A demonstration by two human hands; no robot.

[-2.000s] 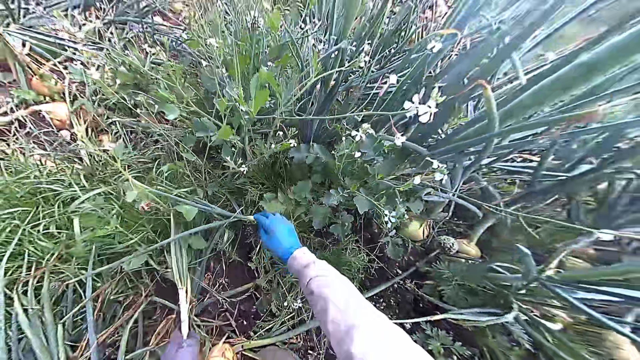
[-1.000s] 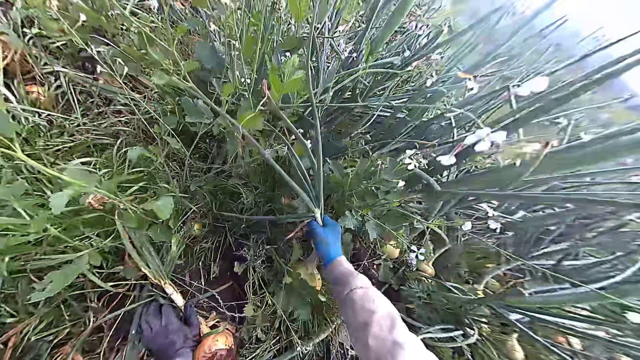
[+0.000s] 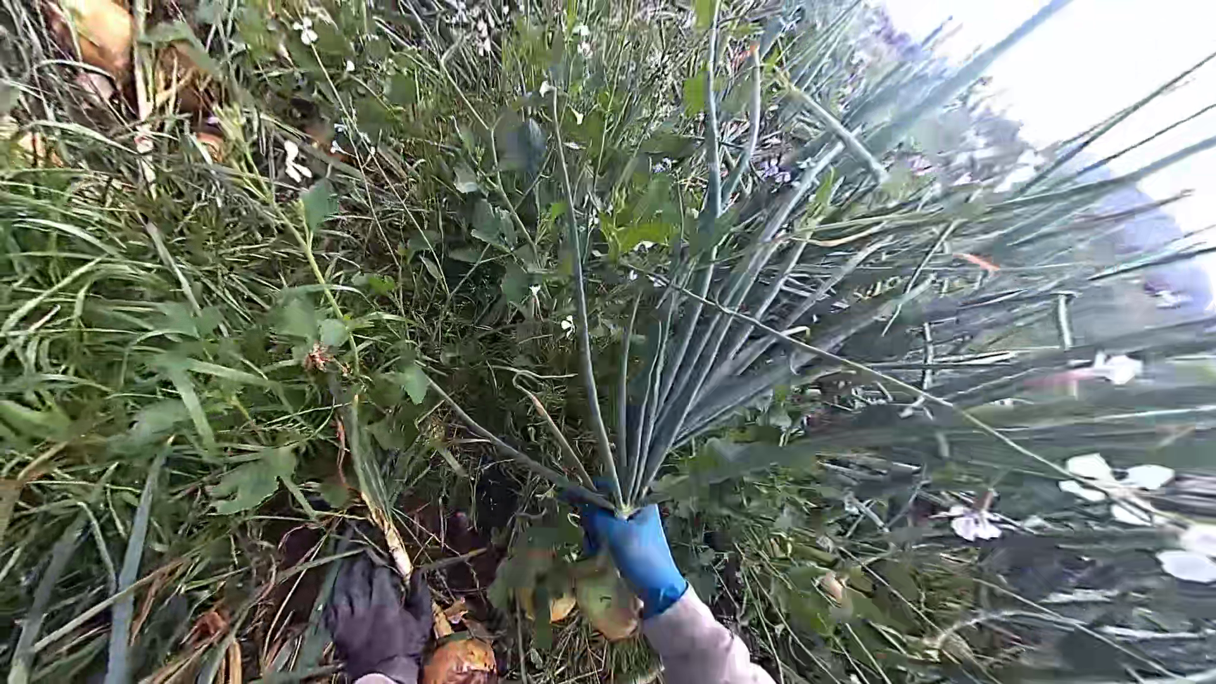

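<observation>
My right hand (image 3: 638,551), in a blue glove, is closed around the base of a bunch of long green onion leaves (image 3: 665,408) that fan upward and to the right. Just below it, pale yellow onion bulbs (image 3: 608,603) show among leaves. At the bottom left, my left hand (image 3: 378,608), in a dark glove, lies against the pale neck of an onion plant (image 3: 391,541); its fingers are partly hidden, so its grip is unclear. Right beside that hand sits an orange-brown onion bulb (image 3: 461,662).
Grass and broad-leaved weeds (image 3: 256,480) crowd the left side. More onion bulbs (image 3: 103,33) lie at the upper left. Long onion leaves (image 3: 950,408) and white flowers (image 3: 1107,475) spread over the right. Dark soil (image 3: 465,551) shows between the hands.
My right hand held few stalks one second ago and now holds a fuller bunch of leaves. My left hand has come further into view since two seconds ago.
</observation>
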